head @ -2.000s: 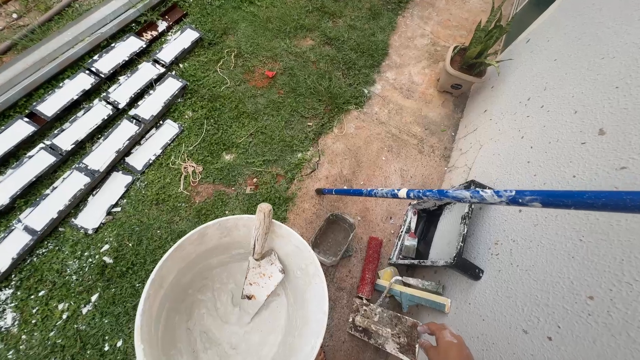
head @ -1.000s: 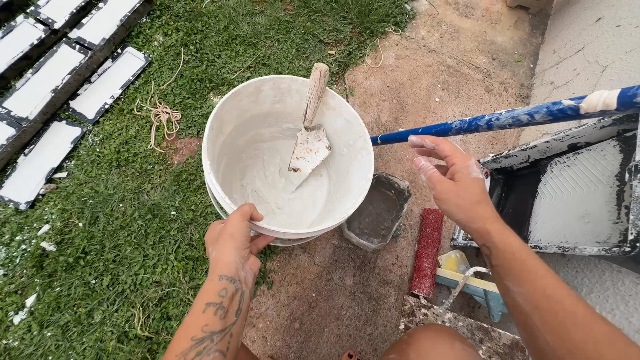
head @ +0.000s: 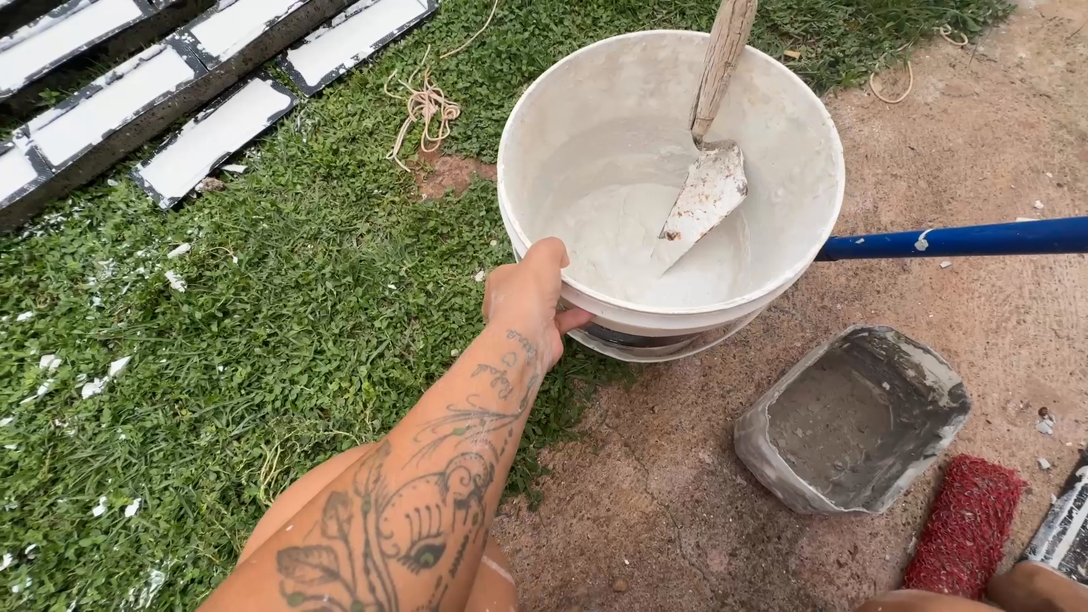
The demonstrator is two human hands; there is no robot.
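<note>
My left hand [head: 534,293] grips the near left rim of a white plastic bucket [head: 671,306], with the thumb over the edge and fingers under the lip. Pale wet plaster or paint [head: 620,255] lies in the bucket. A trowel with a wooden handle [head: 710,191] leans inside, its coated blade in the mix and its handle against the far rim. My right hand is not in view; only skin shows at the lower right edge. Right of the bucket is a grey plastic tub [head: 837,425] with dried residue.
A red textured roller [head: 965,527] lies at the lower right. A blue pole [head: 960,240] reaches from the bucket to the right edge. White-filled black molds [head: 217,136] stand on grass at the upper left. Tangled cord [head: 429,110] lies behind the bucket, on the grass.
My right hand, above the ground right of the bucket one second ago, has left view. My left hand stays on the rim. Two seconds ago a hand was at a flat plastering tool.
</note>
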